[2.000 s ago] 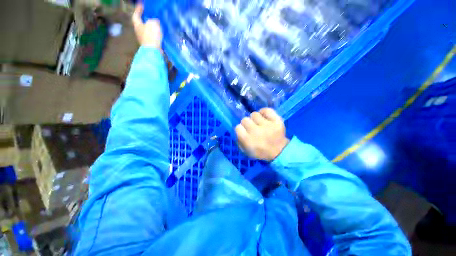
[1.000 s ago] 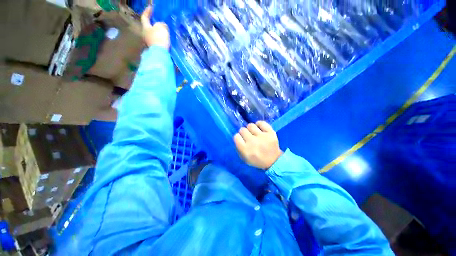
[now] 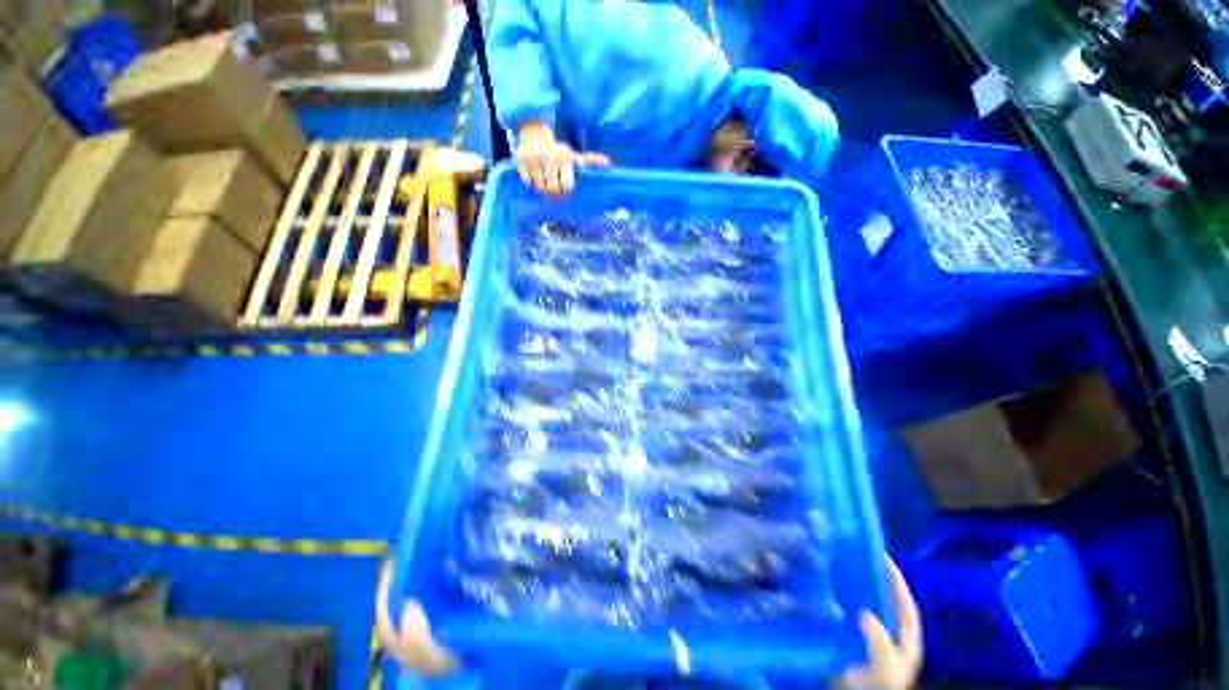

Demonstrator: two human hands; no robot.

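A blue plastic tote (image 3: 842, 445) full of dark items in shiny clear bags (image 3: 640, 418), packed in rows, is held up in front of me. My left hand (image 3: 415, 636) grips its near left corner. My right hand (image 3: 890, 644) grips its near right corner. Both hands are low in the picture and partly hidden by the tote. A person in a light blue smock and cap (image 3: 634, 74) bends at the far end, with a hand on the far left rim.
A wooden pallet (image 3: 330, 236) with yellow pallet jack forks (image 3: 438, 229) and brown cartons (image 3: 216, 189) are at left. Another filled tote (image 3: 991, 216) stands right, beside the green bench (image 3: 1146, 256). An open carton (image 3: 1024, 438) and blue stool (image 3: 1049, 604) are lower right.
The view has swung round. The tote now lies lengthwise ahead of me, with my hands at its two near corners. The other person, bench and wooden pallet have come into view.
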